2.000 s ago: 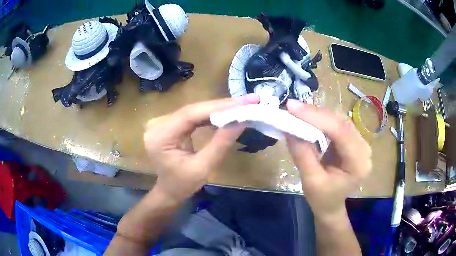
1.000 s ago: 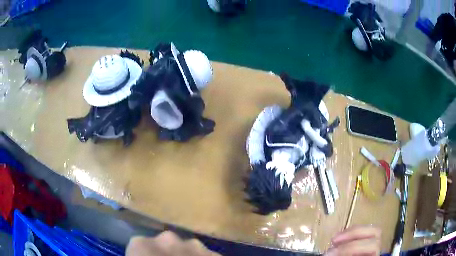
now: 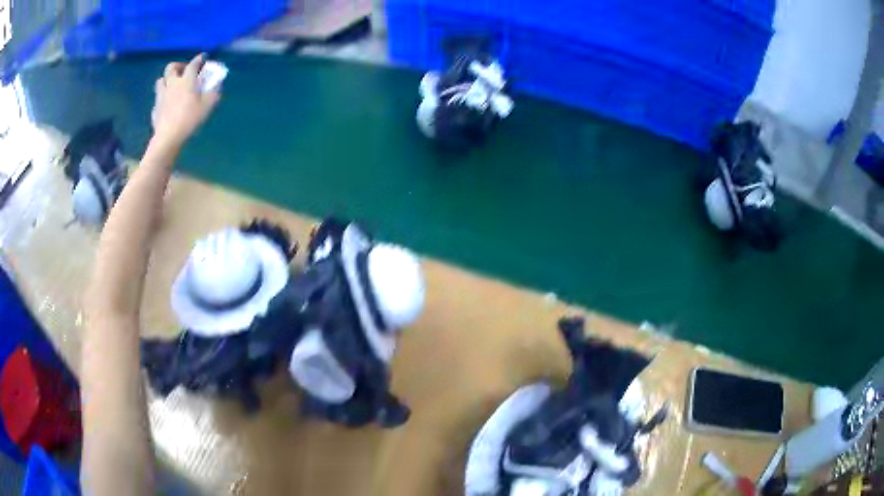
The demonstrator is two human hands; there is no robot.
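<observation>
My left hand (image 3: 182,102) is stretched out over the green belt at the upper left, its fingers closed on a small white thing (image 3: 212,76), too small and blurred to name. My right hand is not in view. A black-and-white figure (image 3: 572,436) lies on the bench at the lower right, cut off by the bottom edge. Two more figures stand close together left of centre, one with its straw hat (image 3: 218,279) towards me, the other with its hat (image 3: 395,285) to the right. A further figure (image 3: 94,179) is at the far left, beside my forearm.
Figures lie on the green belt (image 3: 582,232) at the centre (image 3: 465,102) and right (image 3: 744,189). Blue crates (image 3: 601,58) stand behind it. A phone (image 3: 737,401), a pump bottle (image 3: 824,443) and part of a red-and-yellow ring are at the lower right. A red object (image 3: 37,397) is lower left.
My left hand has risen from the bottom edge and reached out to the upper left. My right hand has left the picture. The view has tilted up, showing more belt and crates.
</observation>
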